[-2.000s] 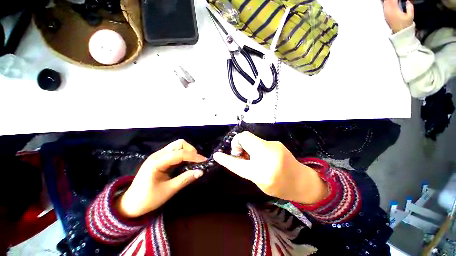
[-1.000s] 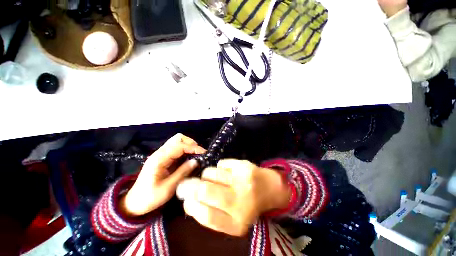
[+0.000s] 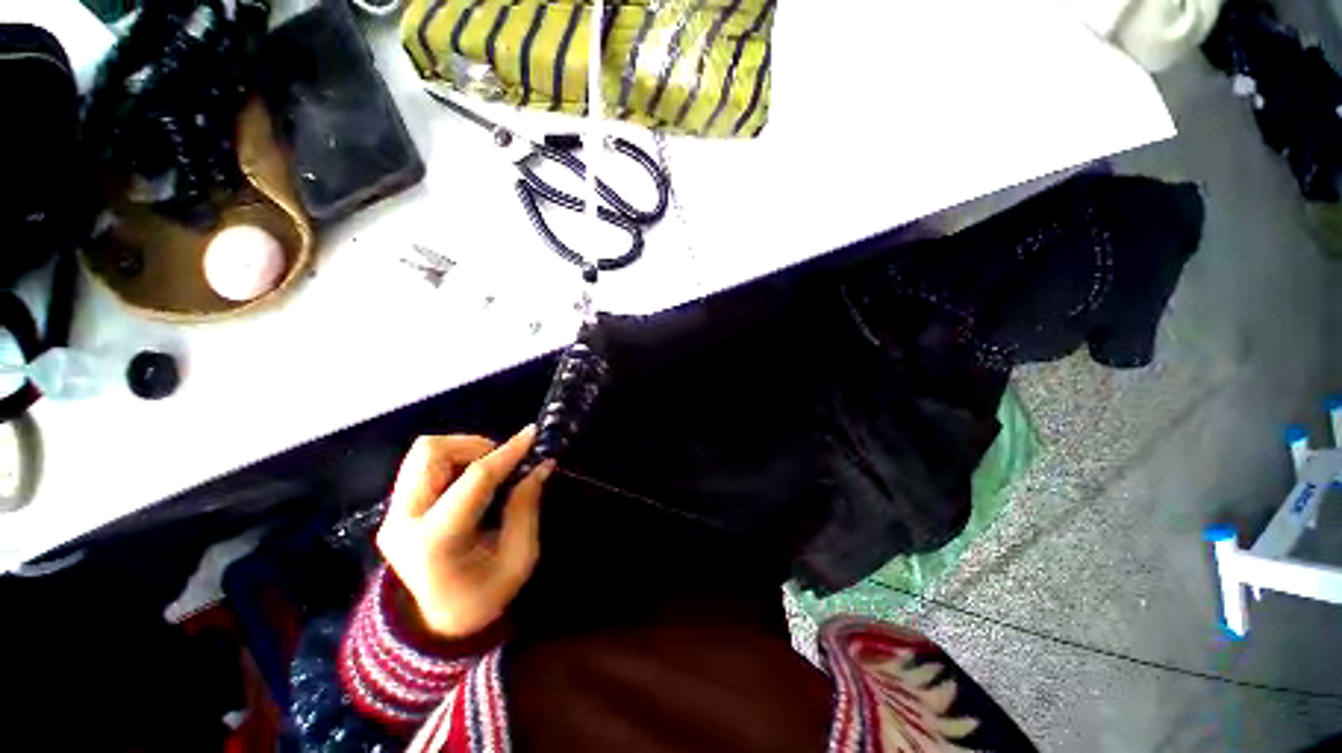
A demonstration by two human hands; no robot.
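Observation:
The black beaded strap (image 3: 571,397) runs down from the table's edge, its lower end pinched between the thumb and fingers of my left hand (image 3: 468,527). A white tape (image 3: 596,88) runs from the striped pouch (image 3: 677,66) over the large-handled scissors (image 3: 589,191) to the strap's upper end. A thin thread (image 3: 648,503) stretches from near my left fingertips to the right, past the lap. My right hand is not in view. Black cloth (image 3: 765,412) hangs over my lap and the table's edge.
On the white table (image 3: 398,346) are small snips (image 3: 428,265), a black round cap (image 3: 153,375), a tan basket (image 3: 280,191) with a pale ball (image 3: 245,263) and black trim, and a smartphone (image 3: 346,147). A white, blue-tipped frame (image 3: 1295,544) stands on the speckled floor at right.
My right hand has left the strap and gone out of the picture, and a thin thread now shows stretched to the right. My left hand still pinches the strap. The whole view has turned.

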